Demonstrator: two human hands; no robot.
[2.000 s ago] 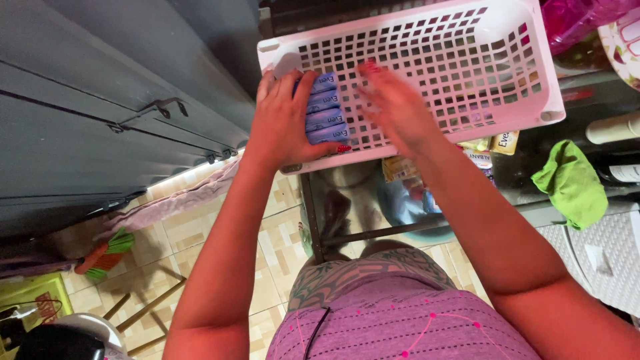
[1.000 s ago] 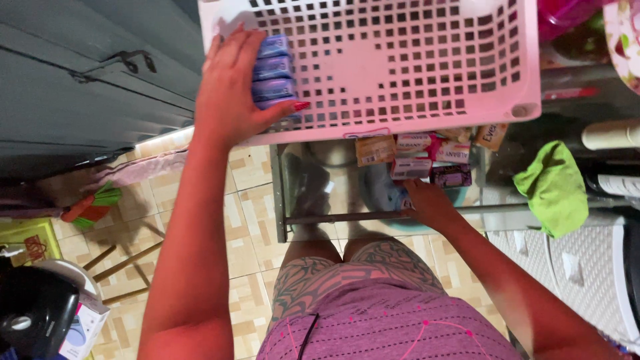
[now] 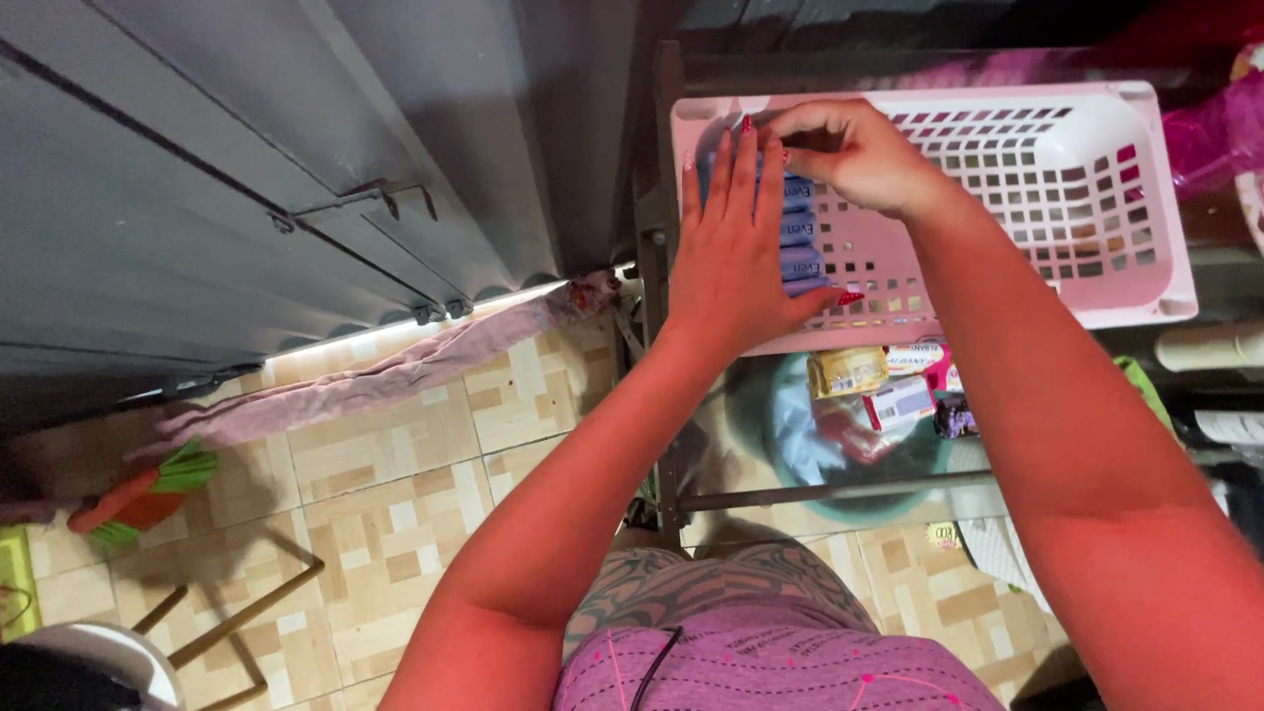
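Note:
A pink and white plastic basket (image 3: 1071, 306) with a grid of holes lies across a rack. Along its left end stands a row of several blue wrapped packs (image 3: 798, 229). My left hand (image 3: 736, 237) lies over this row, fingers spread and the thumb at the near end of the packs. My right hand (image 3: 854, 153) is bent at the far end of the row, thumb and fingers close to a blue pack partly hidden behind my left fingers. Whether the right fingers grip that pack is hard to tell.
Below the basket, a teal basin (image 3: 790, 464) holds small soap boxes (image 3: 899, 403) and plastic wrapping. A metal rack bar (image 3: 839, 491) crosses over it. A grey metal door (image 3: 326, 128) with a latch stands at left. A pink cloth (image 3: 395, 385) lies along its foot.
My right hand has moved from the small boxes below the basket up to the far end of the blue row. My left hand has stayed on the packs. The view has shifted left.

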